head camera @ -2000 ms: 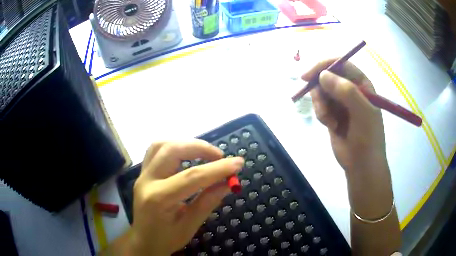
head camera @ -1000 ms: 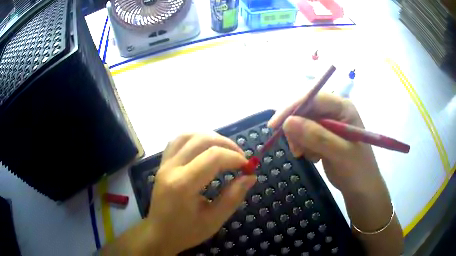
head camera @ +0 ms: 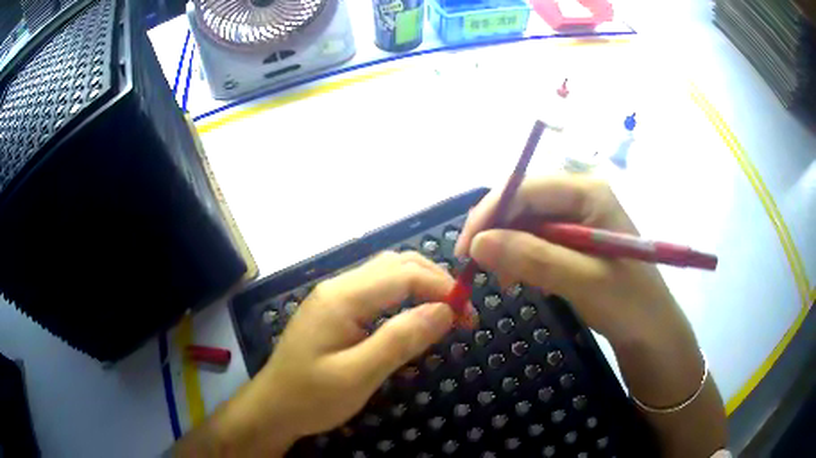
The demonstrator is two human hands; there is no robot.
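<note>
My left hand [head camera: 371, 331] pinches a short red pen cap [head camera: 460, 295] between thumb and forefinger above the black component tray [head camera: 344, 247]. My right hand [head camera: 555, 237] holds a thin dark red stick [head camera: 522, 167] in its fingertips, its lower end at the cap; whether it is inside the cap is hard to tell. A thicker red marker pen [head camera: 631, 244] lies across the same hand and points right. Rows of small round metal components [head camera: 485, 397] sit in the tray pockets.
A black tray stack [head camera: 116, 215] stands left, a loose red cap [head camera: 209, 356] below it. Behind are a fan [head camera: 268, 54], pen holder [head camera: 398, 25], blue bin [head camera: 479, 20] and red bin [head camera: 573, 13]. Red-top [head camera: 563, 89] and blue-top [head camera: 624, 143] bottles stand beyond my right hand.
My right hand has moved left and down, bringing the thin stick from apart to the cap. My left hand has shifted slightly right and still holds the cap.
</note>
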